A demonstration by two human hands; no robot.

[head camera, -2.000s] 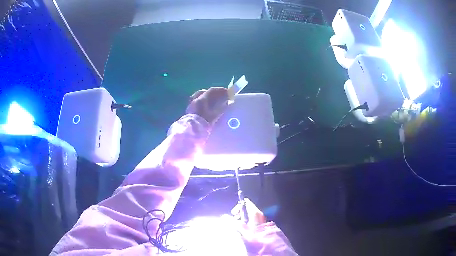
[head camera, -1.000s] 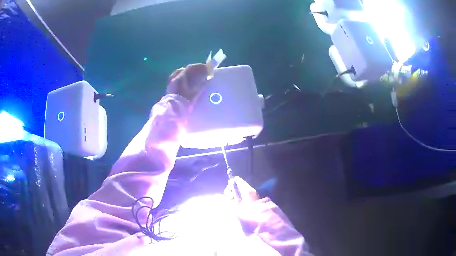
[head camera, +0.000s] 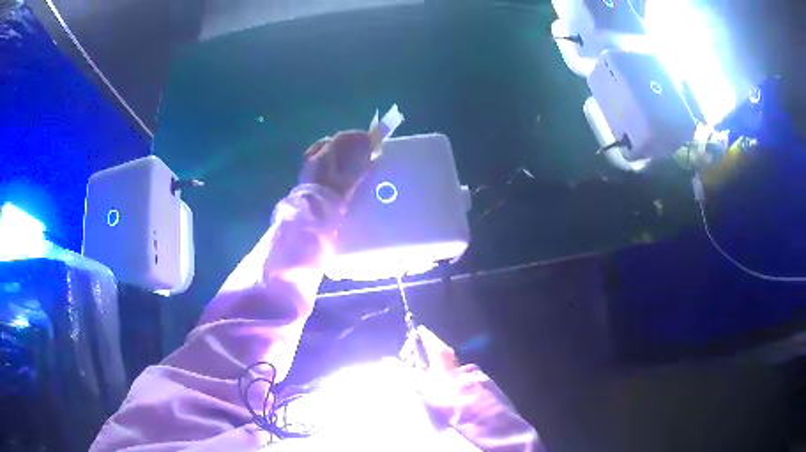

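Observation:
A white rounded projector unit (?) (head camera: pixel 411 207) with a glowing ring stands at the near table edge, its lower edge glaring white. My left hand (head camera: pixel 340 161) rests at its upper left corner and pinches a small pale strip (head camera: pixel 387 125) above the top edge. My right hand (head camera: pixel 433 353) is below the unit, partly washed out by glare, and holds a thin pale tool (head camera: pixel 405 300). The tool's tip points up to the bright lower edge; whether it touches cannot be told. A thin dark cord (head camera: pixel 258 402) loops over my left sleeve.
Another white unit (head camera: pixel 128 225) with a black plug stands at the left. Two more units (head camera: pixel 641 101) stand at the right beside intense glare. A white cable (head camera: pixel 720 247) hangs at the right. Thin rod-like items (head camera: pixel 502 192) lie right of the worked unit on the green table (head camera: pixel 265 79).
The whole view has shifted, moving the table and units up and left in the picture, then slightly down. Both hands keep their holds and much the same places around the unit.

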